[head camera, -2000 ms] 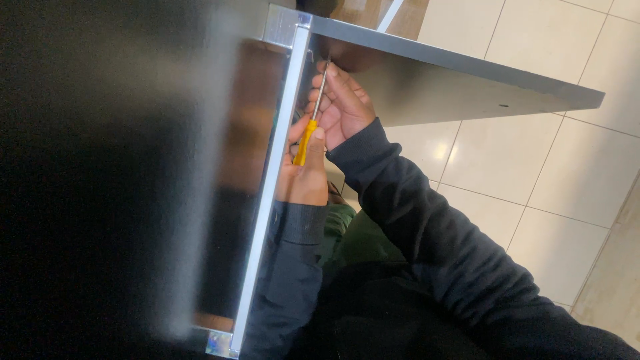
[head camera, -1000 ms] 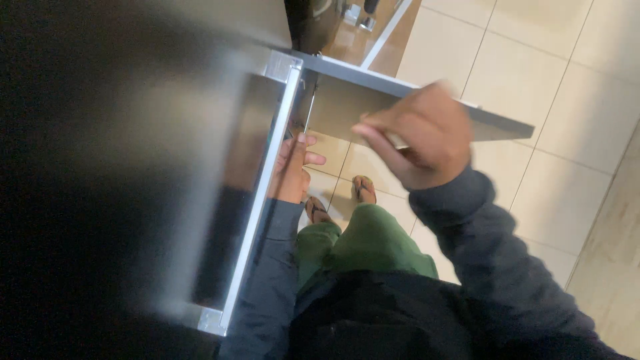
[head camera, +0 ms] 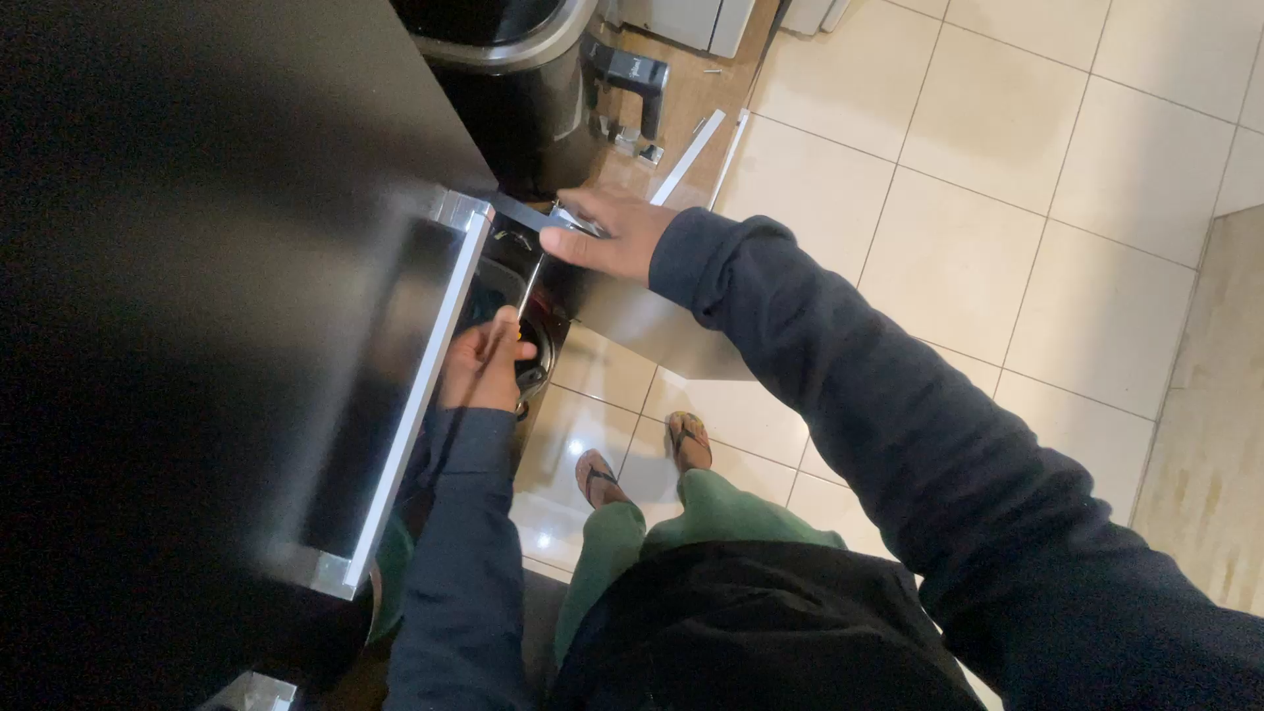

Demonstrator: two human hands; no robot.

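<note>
My left hand [head camera: 484, 363] is behind the silver bar handle [head camera: 420, 405] of a black cabinet door [head camera: 207, 296]. It holds a screwdriver, whose thin shaft [head camera: 531, 288] points up between the door and a dark-edged panel; only a speck of yellow handle shows at the fingers. My right hand [head camera: 617, 235] is at the panel's upper edge, with thumb and fingers around a small shiny metal part [head camera: 578, 219]. The panel's pale face [head camera: 671, 326] extends below my right hand, partly behind the sleeve. The fingers hide where the metal part meets the panel.
Beyond the panel stands a black appliance with a pull handle [head camera: 632, 74] on a wooden surface [head camera: 681, 99]. Small metal pieces [head camera: 649, 154] and a white strip [head camera: 688, 158] lie near it. Below are floor tiles [head camera: 973, 197] and my feet in flip-flops [head camera: 688, 439].
My right hand has moved from in front of the panel to its upper edge. My left hand stays behind the bar handle. The view has shifted, showing more of the black appliance.
</note>
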